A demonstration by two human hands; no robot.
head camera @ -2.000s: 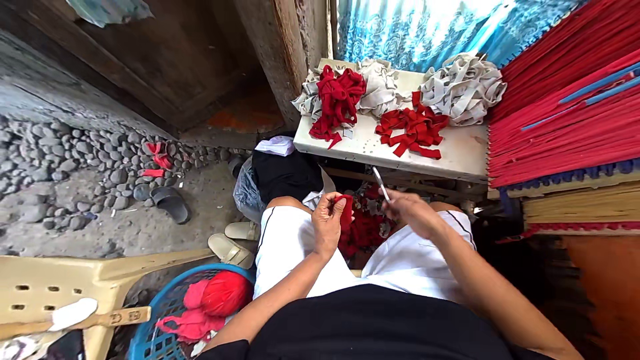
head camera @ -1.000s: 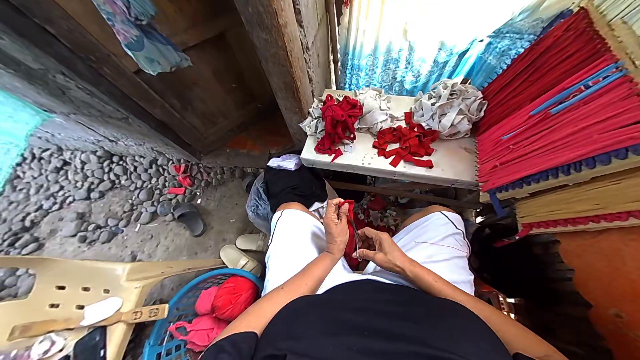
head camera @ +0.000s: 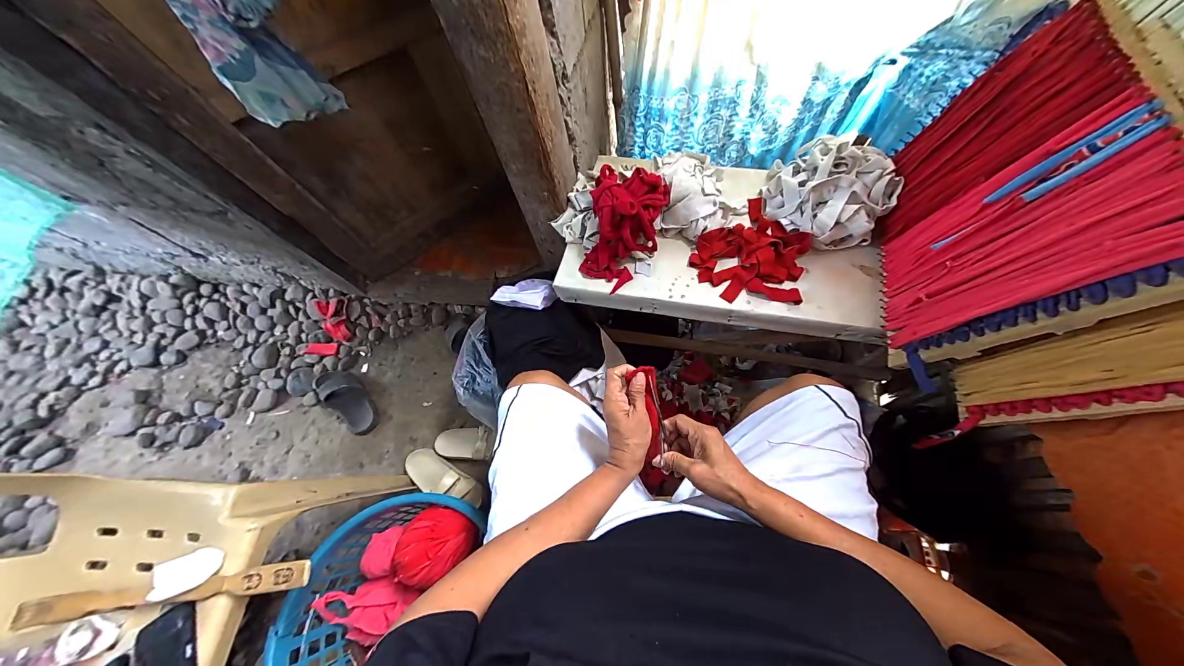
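Between my knees, my left hand [head camera: 628, 421] grips a strip of red fabric [head camera: 653, 416] that stands up from its fingers. My right hand [head camera: 700, 455] is close on its right, fingers curled around the handle end of a thin metal tool, perhaps scissors, lying along the red fabric; its exact kind is hard to tell. On the white bench [head camera: 721, 303] ahead lie a bundle of dark red strips [head camera: 625, 220], a pile of red strips [head camera: 754, 256] and heaps of off-white strips [head camera: 830, 191]. More scraps show beneath the bench.
At right stands a frame strung with red fabric strips [head camera: 1027, 231]. A blue plastic basket [head camera: 319, 564] with red fabric balls [head camera: 435, 546] is at my left, beside a beige plastic chair [head camera: 55, 499] holding a wooden-handled tool. Slippers [head camera: 347, 402] lie on the ground.
My right hand, raised with the metal tool two seconds ago, has come down close to my left hand. The tool now lies along the red fabric.
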